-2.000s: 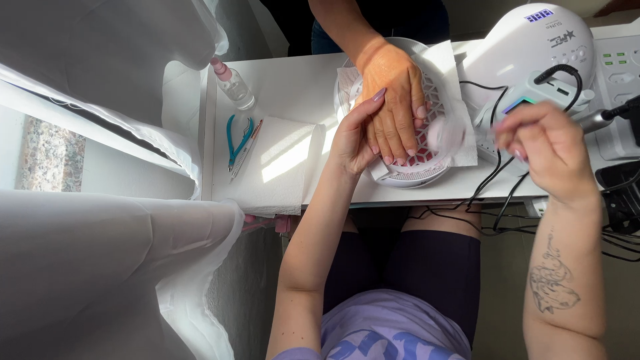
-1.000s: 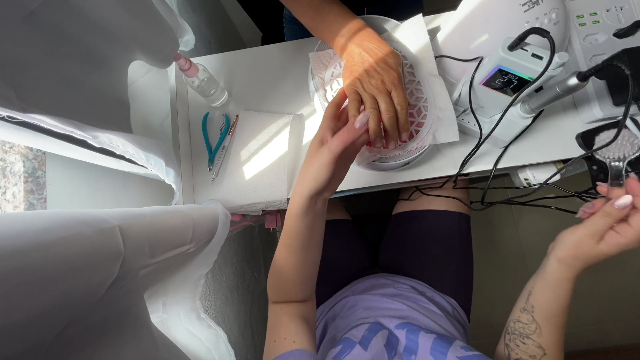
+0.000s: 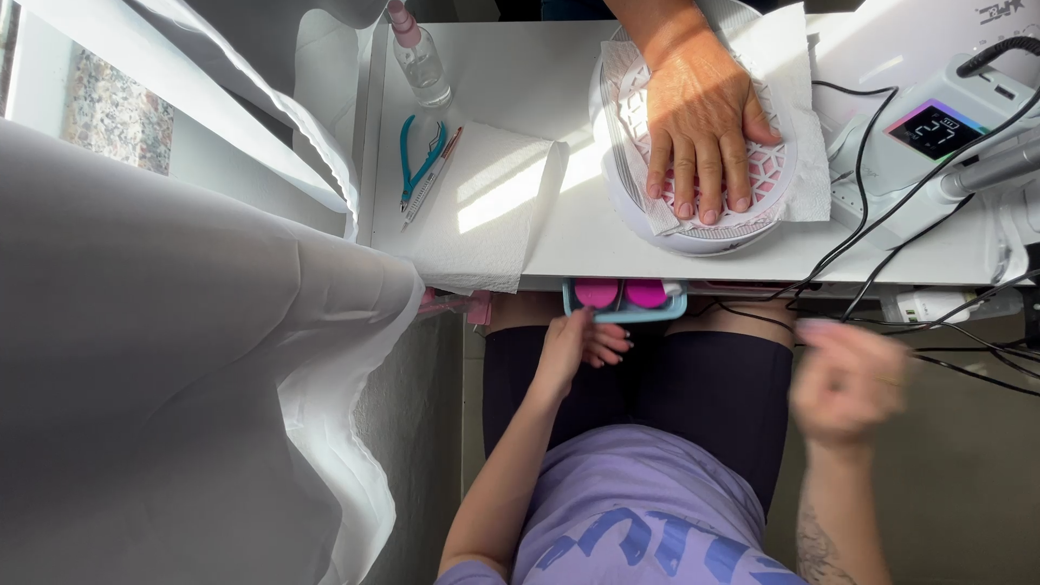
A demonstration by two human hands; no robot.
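Observation:
My left hand (image 3: 587, 345) is at the front edge of a light-blue bin (image 3: 650, 315) that sticks out from under the tabletop, its thumb at the rim and its fingers apart. Two pink round lids (image 3: 597, 292) show inside the bin. To the right, above the floor and near the black cables, my right hand (image 3: 849, 378) is blurred with its fingers curled; whether it holds anything cannot be told. Another person's hand (image 3: 707, 142) lies palm down on the white patterned grille of a round nail dust collector (image 3: 691, 244), which has a paper towel (image 3: 800, 122) around it.
Teal nippers (image 3: 422, 166) and a slim pointed tool (image 3: 431, 179) lie left beside a folded paper towel (image 3: 496, 203). Behind them stands a spray bottle (image 3: 424, 69). A nail drill unit (image 3: 934, 134) with a lit display and black cables (image 3: 861, 219) occupies the right. A white curtain (image 3: 203, 325) hangs at the left.
My left hand has let go of the other person's hand and moved down to the table's front edge, where the blue bin now shows. My right hand has moved inward; the brush seen in it earlier is not visible.

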